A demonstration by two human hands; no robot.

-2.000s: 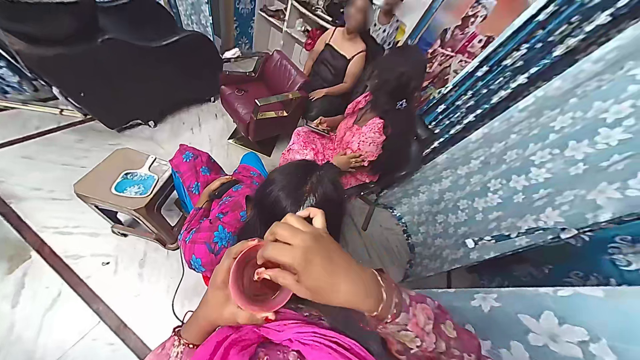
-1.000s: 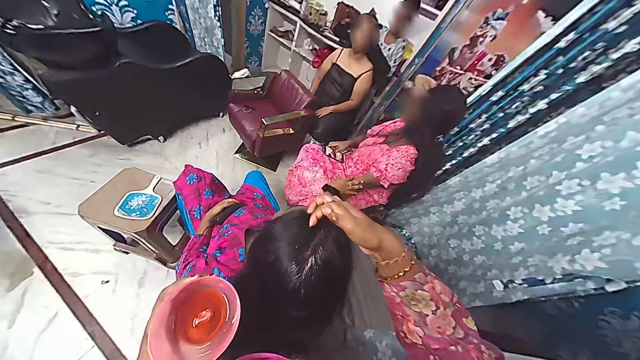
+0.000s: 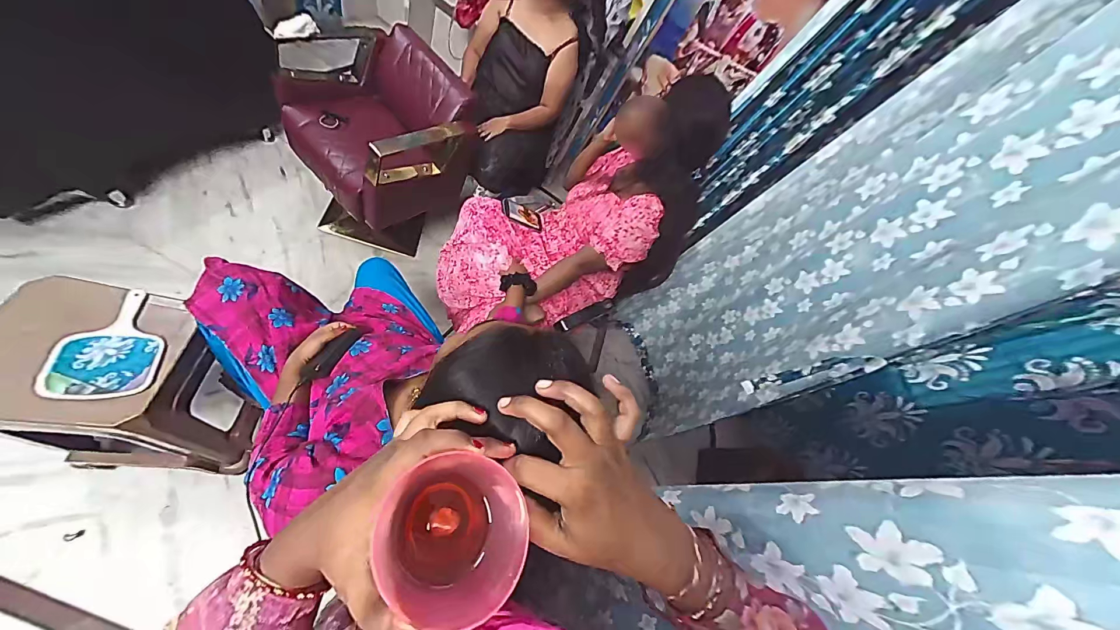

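A person with long black hair [image 3: 499, 372], in a magenta garment with blue flowers [image 3: 337, 411], sits just in front of me, seen from above. My left hand [image 3: 350, 516] holds a pink bowl [image 3: 451, 538] with reddish liquid and a small lighter lump in it. The same hand's fingertips touch the left side of the hair. My right hand [image 3: 586, 481] rests on the other side of the head with fingers spread over the hair. Its thumb side is close to the bowl's rim.
A hand mirror [image 3: 105, 360] lies on a brown stool [image 3: 52, 306] at left. Beyond stands a maroon salon chair [image 3: 341, 157]. A person in pink [image 3: 604, 210] and another in black [image 3: 521, 79] sit ahead. Floral curtains [image 3: 875, 227] line the right side.
The bowl has moved from the lower left to over the back of the person's head. My left fingers now touch the hair, and my right hand has come back from the front of the head.
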